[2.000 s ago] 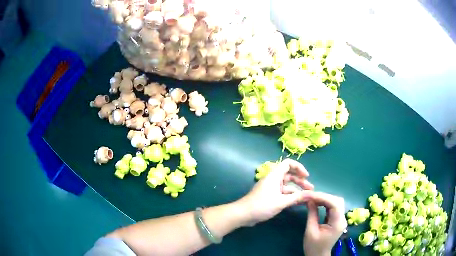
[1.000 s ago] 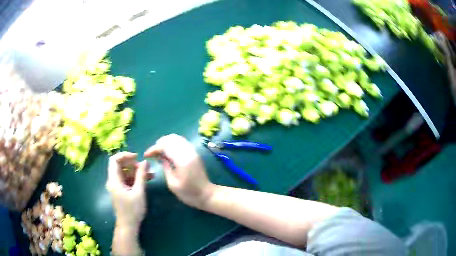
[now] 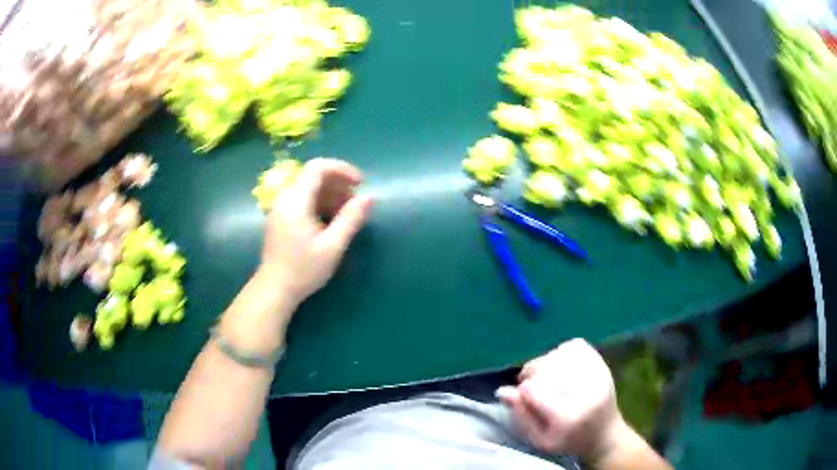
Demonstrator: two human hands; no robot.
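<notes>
My left hand (image 3: 317, 220), with a bracelet on the wrist, is over the middle of the table, thumb and curled fingers apart. Nothing shows between them. A yellow-green figure (image 3: 278, 182) is just behind it, partly covered. My right hand (image 3: 564, 395) is curled closed past the table's front edge, above my lap. Whether it holds anything is hidden. Blue-handled side cutters (image 3: 488, 207) lie on the table with handles spread. A single yellow-green figure (image 3: 491, 158) lies behind their jaws, beside the large heap of figures (image 3: 633, 119).
Yellow-green parts on runners (image 3: 266, 64) lie at back left, beside a bag of tan figures (image 3: 83, 73). Small groups of tan figures (image 3: 87, 225) and yellow-green figures (image 3: 138, 280) lie at left. A container with green contents (image 3: 642, 381) is below the edge at right.
The hands have parted. My right hand has moved from beside my left hand to past the front edge. The view has shifted, and the large heap and the cutters now appear further right.
</notes>
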